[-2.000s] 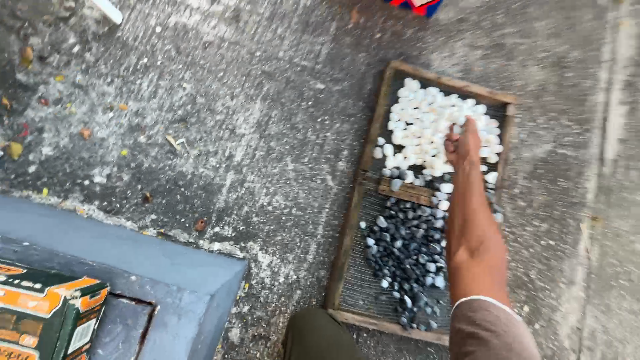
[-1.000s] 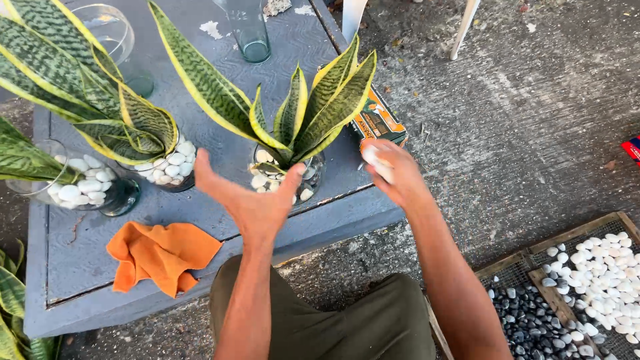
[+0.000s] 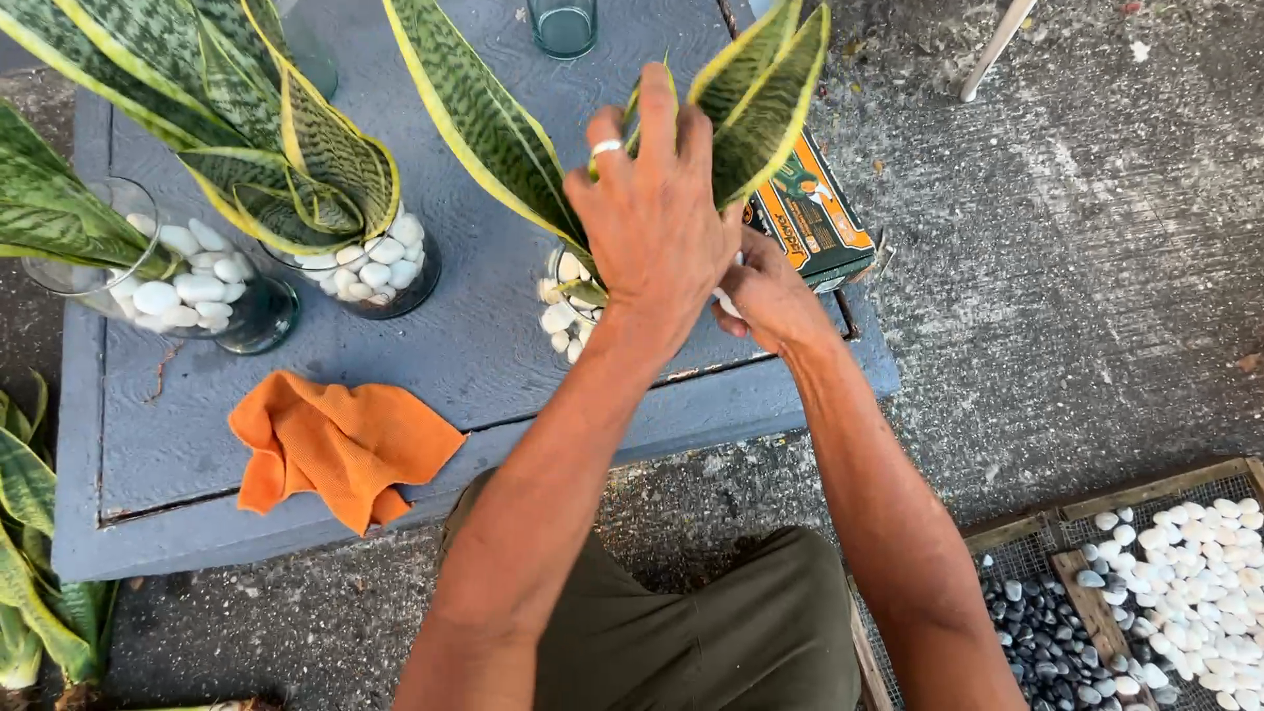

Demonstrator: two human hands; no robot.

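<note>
My left hand [image 3: 657, 207], with a ring on one finger, reaches over a snake plant [image 3: 504, 148] and touches its leaves; its grip is partly hidden. The plant stands in a glass vase of white pebbles [image 3: 563, 321] near the table's front edge. Beside the vase's right side, my right hand [image 3: 770, 296] holds white pebbles [image 3: 728, 302] between thumb and fingers. Two more snake plants [image 3: 326, 197] [image 3: 69, 217] stand to the left in glass vases with white pebbles [image 3: 380, 267].
An orange cloth [image 3: 341, 444] lies on the blue-grey table [image 3: 178, 425]. A printed box [image 3: 815, 217] is right of the plant, an empty glass [image 3: 563, 25] behind. Wooden mesh trays [image 3: 1096, 612] with black and white pebbles are on the concrete, lower right. More snake plants [image 3: 30, 553] lie lower left.
My right hand has gone from the pebble tray to the vase. My left hand has moved from the vase's left side to over the leaves. The view has swung from the trays to the table.
</note>
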